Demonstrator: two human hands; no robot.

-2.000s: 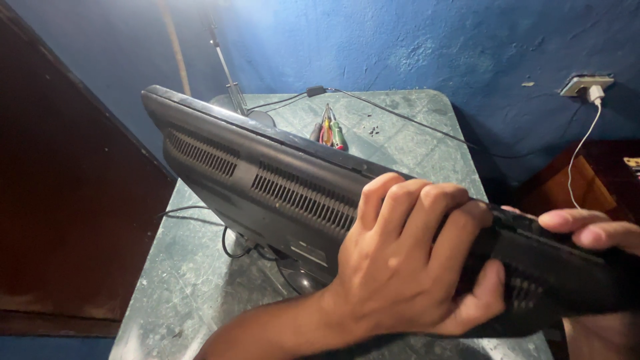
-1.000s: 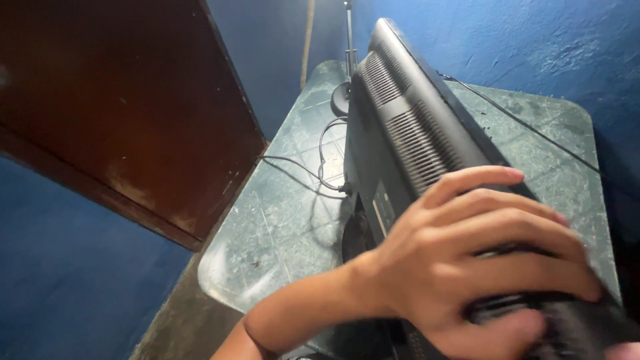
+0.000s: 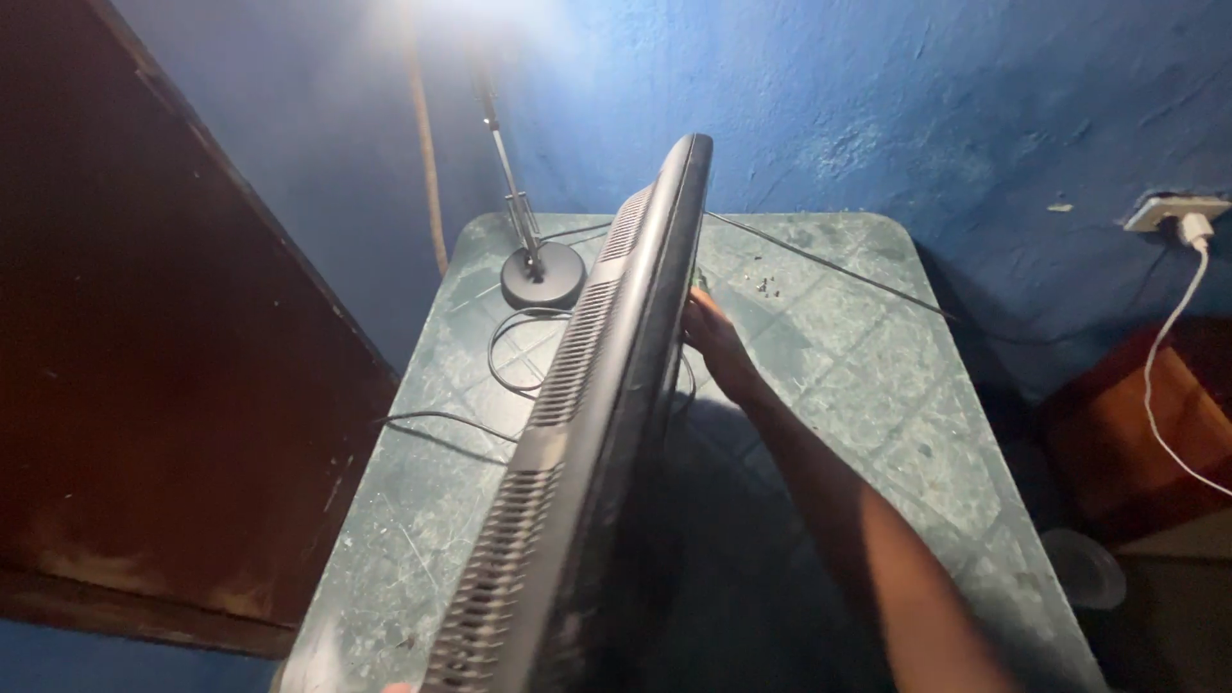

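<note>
A black flat-screen monitor or television point(image 3: 626, 385) stands on edge over the table, seen along its narrow top, with the vented back facing left. My right hand point(image 3: 710, 332) reaches in from the right and holds the screen side towards its far end; the fingertips are hidden by the casing. Of my left hand point(image 3: 397, 688) only a bit of a finger shows at the bottom edge, beside the vents, so its grip cannot be made out. A thin black cable point(image 3: 491, 358) loops on the table left of the casing.
The green marbled table point(image 3: 857, 385) bears a desk lamp with a round black base point(image 3: 544, 277) and several tiny screws point(image 3: 767, 286). A black cord point(image 3: 828, 262) crosses its far right part. A white plug point(image 3: 1194, 229) sits in the wall outlet. A brown door point(image 3: 144, 337) stands at left.
The monitor has turned, so its narrow edge now points away from me. My left hand, earlier across its top edge, has moved down almost out of view. My right hand now shows at the screen side.
</note>
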